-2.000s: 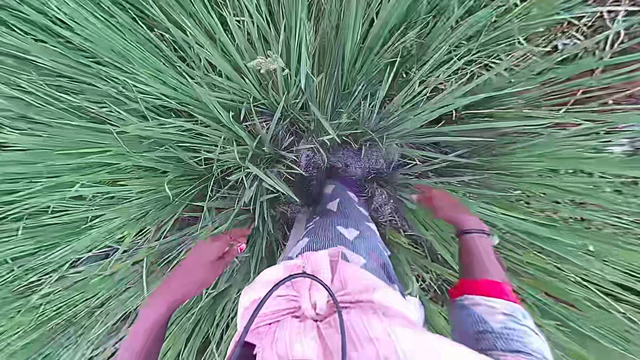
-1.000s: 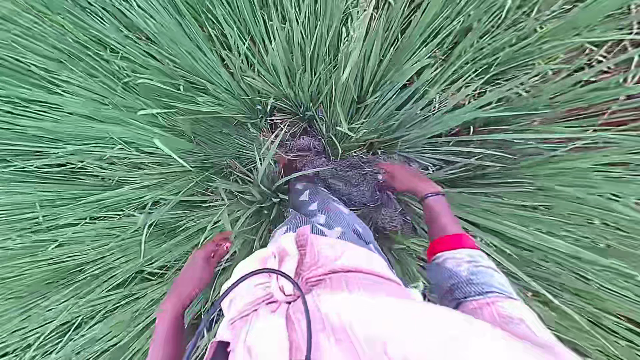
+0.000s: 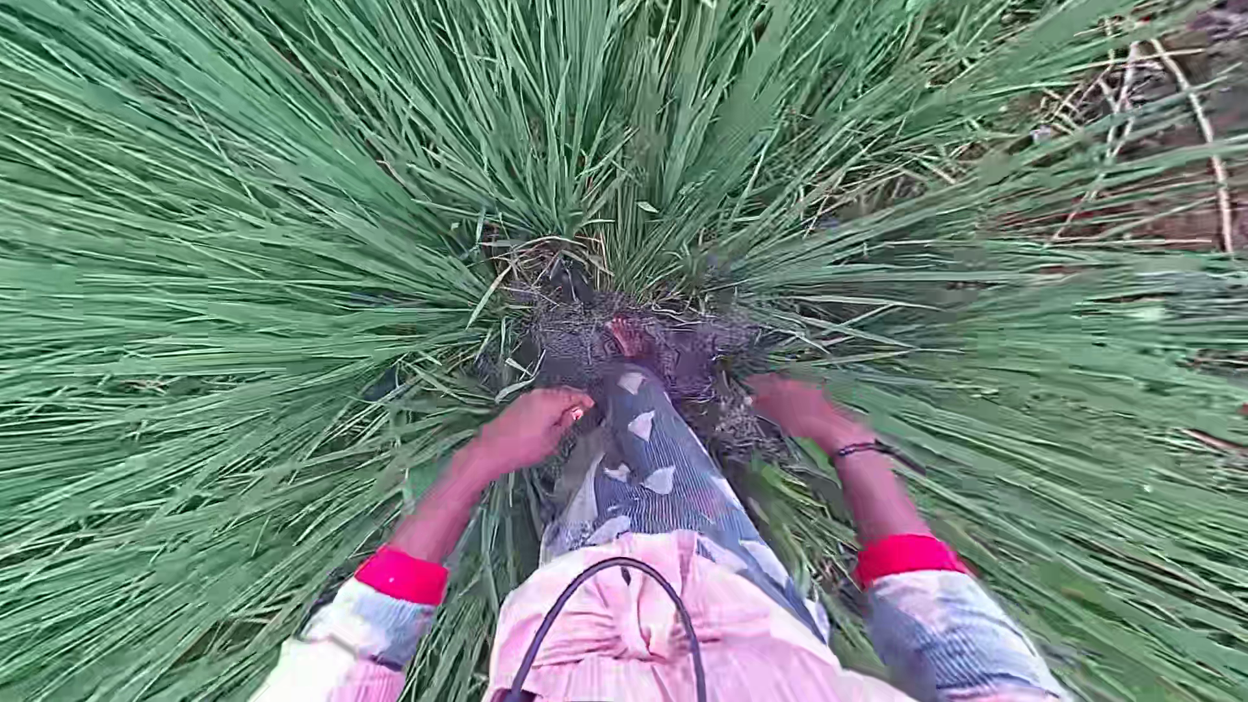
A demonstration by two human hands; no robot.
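Note:
My left hand (image 3: 534, 427) is beside my patterned trouser leg (image 3: 648, 458), its fingers curled near the thumb; whether it grips anything is unclear. On the other side of the leg, my right hand (image 3: 798, 405) hangs low by the dark wet ground, its fingertips blurred and its hold hard to tell. A dark band circles the right wrist. Part of a bare foot (image 3: 629, 336) shows on the muddy ground (image 3: 682, 356). Long green grass-like leaves (image 3: 390, 244) surround both hands and the leg.
Tall leaves (image 3: 1024, 409) lean outward on every side. Dry stems (image 3: 1204, 136) and brown ground lie at the upper right. A dark cord (image 3: 609, 564) loops over the pink cloth (image 3: 643, 624) at my waist.
My left hand has moved from out at the left in toward my leg. My right hand has shifted right, away from the leg. The foot now shows more plainly.

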